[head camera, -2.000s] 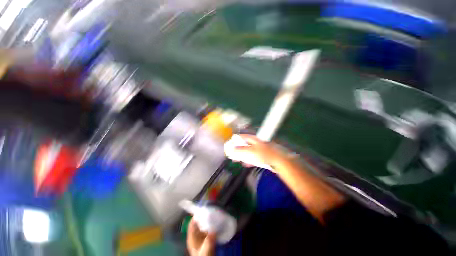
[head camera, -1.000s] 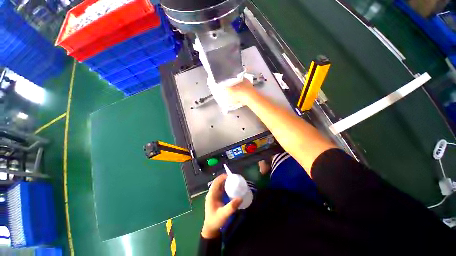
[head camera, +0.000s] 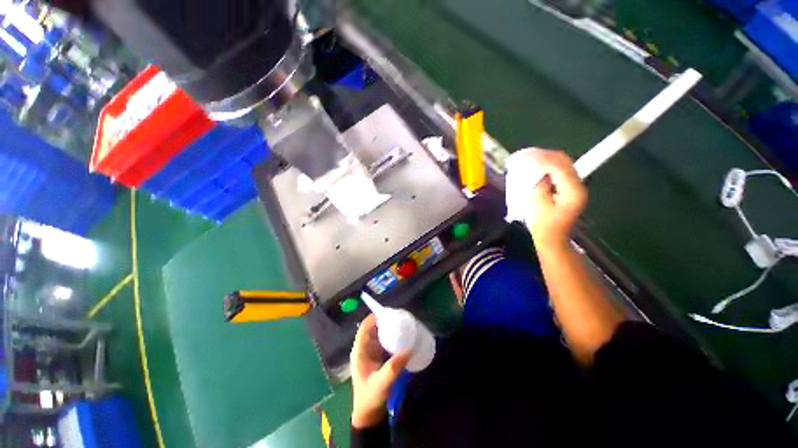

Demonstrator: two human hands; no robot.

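Observation:
My left hand [head camera: 376, 372] holds a white rounded object [head camera: 405, 339] with a thin pointed end, in front of the panel. My right hand [head camera: 558, 199] holds a white object [head camera: 523, 179] at the belt's near edge; fingers partly hide it, so I cannot tell what it is. The silver horn [head camera: 306, 138] hangs over the metal base plate [head camera: 385, 229]. White film [head camera: 354, 198] covers the nest just below the horn. Dark clamp bars [head camera: 388, 159] lie beside the nest.
Yellow-and-black posts stand right [head camera: 471, 150] and left [head camera: 268, 305] of the plate. The panel has a red stop [head camera: 406, 268] and green buttons. A white strip [head camera: 641, 122] lies on the green belt [head camera: 525, 87]; white corded adapters [head camera: 763, 250] lie at right. Red crate [head camera: 144, 118] tops blue ones.
My right hand has left the nest area and moved right to the belt's edge, holding a white object. My left hand still holds its object. The view has shifted and turned.

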